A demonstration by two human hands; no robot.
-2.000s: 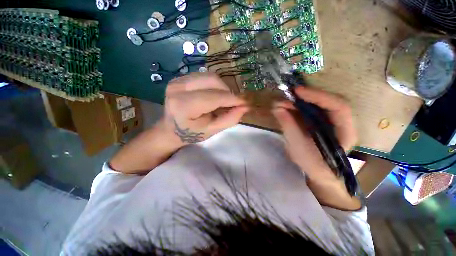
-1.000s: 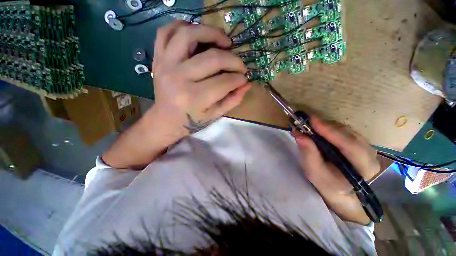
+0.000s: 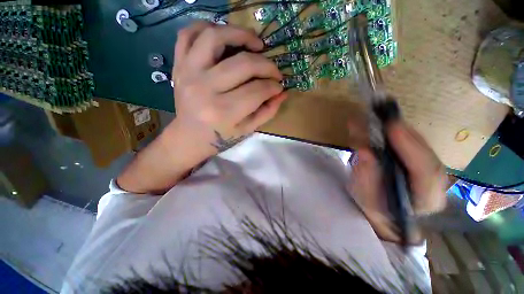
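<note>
The green PCB panel [image 3: 327, 40] lies on the tan board at the top centre. Dark lead wires [image 3: 172, 17] run to it from white and silver discs [image 3: 159, 76] on the green mat. My left hand [image 3: 227, 83] is at the panel's lower left edge, fingers bent and closed over the lead wires; its fingertips hide the exact grip. My right hand [image 3: 402, 172] is shut on the black soldering iron [image 3: 386, 132], right of and below the panel. The iron is blurred, its barrel pointing up over the panel's right part; where the tip ends is unclear.
Stacked PCB panels [image 3: 46, 57] stand at the left bench edge, with cardboard boxes [image 3: 112, 132] below. A round silvery tin or jar [image 3: 497, 69] is at the right. Rubber bands [image 3: 462, 135] lie at the lower right. A black cable [image 3: 494, 188] runs off right.
Since one second ago, the soldering iron has swung upright and its barrel has moved up and right, away from my left fingertips. My left hand has barely moved. Earlier the panel lay further left in view.
</note>
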